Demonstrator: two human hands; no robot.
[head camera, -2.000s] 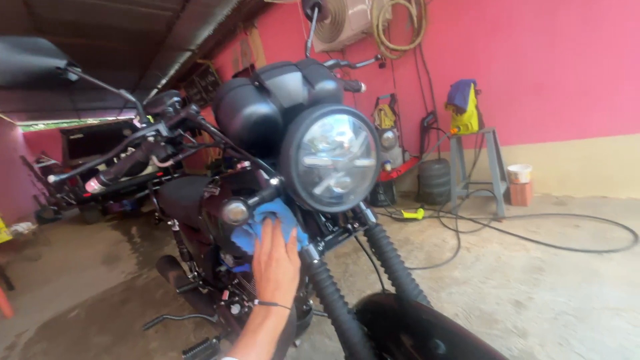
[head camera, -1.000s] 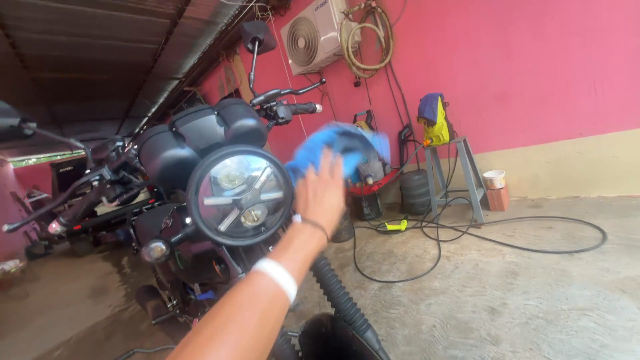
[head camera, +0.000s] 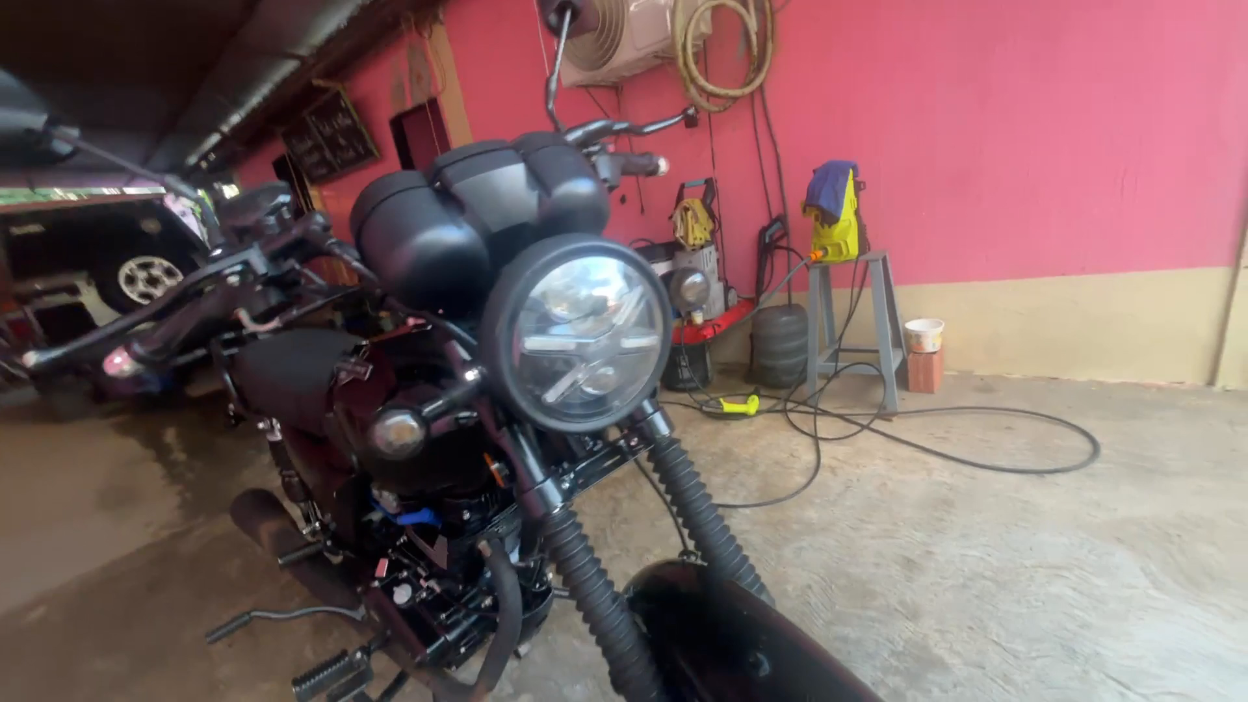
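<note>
Neither of my hands shows at this moment, and the blue cloth is out of view too. A black motorcycle stands close in front of me, its round headlight (head camera: 577, 333) facing me. Behind the headlight sits the black instrument housing (head camera: 487, 190). One round turn signal (head camera: 398, 432) is at the left of the headlight, another (head camera: 688, 290) at its right. Ribbed rubber fork boots (head camera: 597, 595) run down to the black front fender (head camera: 731, 639). The handlebar grip (head camera: 639, 165) and a mirror (head camera: 565, 16) rise behind. Farther back lies the black seat (head camera: 297, 375).
By the pink wall, a grey metal stand (head camera: 882, 322) bears a yellow-green machine (head camera: 838, 234) with a dark blue cloth. A black hose (head camera: 1014, 468) loops over the concrete floor near a brick (head camera: 925, 372) holding a white tub (head camera: 924, 335). A dark vehicle (head camera: 93, 253) is at far left.
A hand with a blue cloth was beside the headlight two seconds ago, then raised at its right one second ago. Both have since left the view.
</note>
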